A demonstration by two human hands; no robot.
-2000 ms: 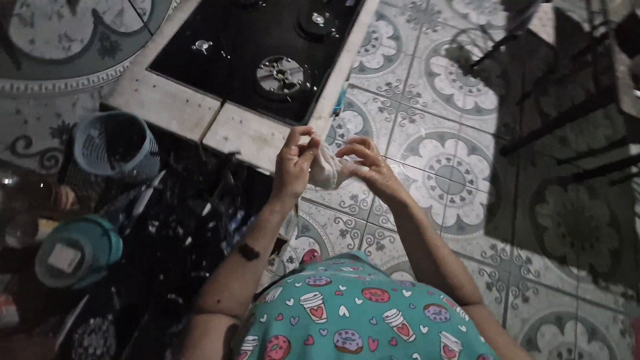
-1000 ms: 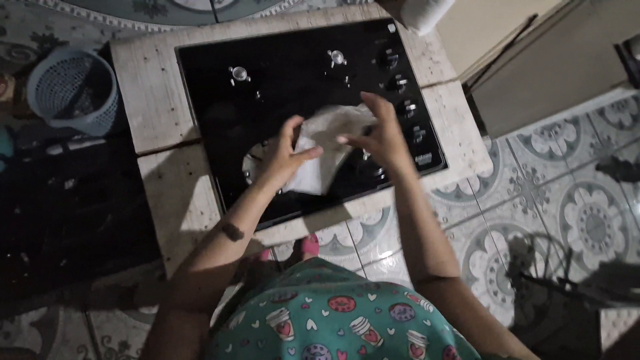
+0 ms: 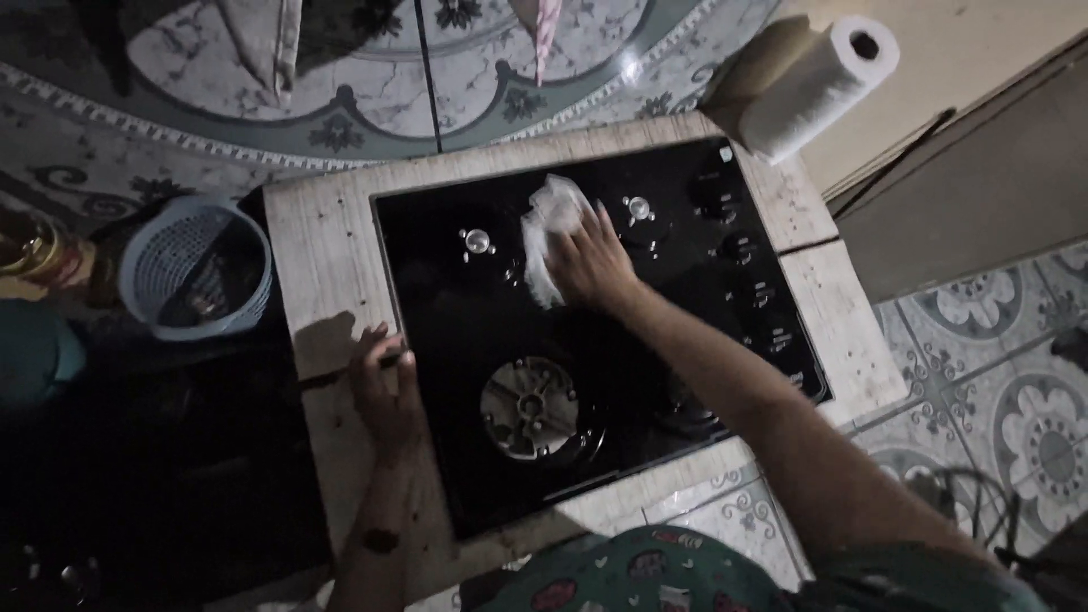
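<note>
My right hand [image 3: 586, 259] lies flat on a crumpled white paper towel [image 3: 544, 212], pressing it on the black glass cooktop [image 3: 442, 323] between the two far burner bases. Near the cooktop's left edge, my left hand [image 3: 382, 382] is held with its fingers apart and nothing in it, over the pale wooden surround. A round metal burner part [image 3: 529, 408] sits at the near left of the cooktop. Control knobs [image 3: 735, 249] run down the right side. The near right burner is partly hidden by my right forearm.
A paper towel roll [image 3: 820, 85] stands at the surround's far right corner. Left of the wooden surround [image 3: 323, 255] is a blue plastic basket [image 3: 140, 280] with dark contents. A teal container [image 3: 34, 353] and a jar [image 3: 38, 255] are farther left. Patterned tiles cover wall and floor.
The white paper towel, between both hands earlier, is now under my right hand on the cooktop. My left hand has come away from it to the left edge. The view has shifted.
</note>
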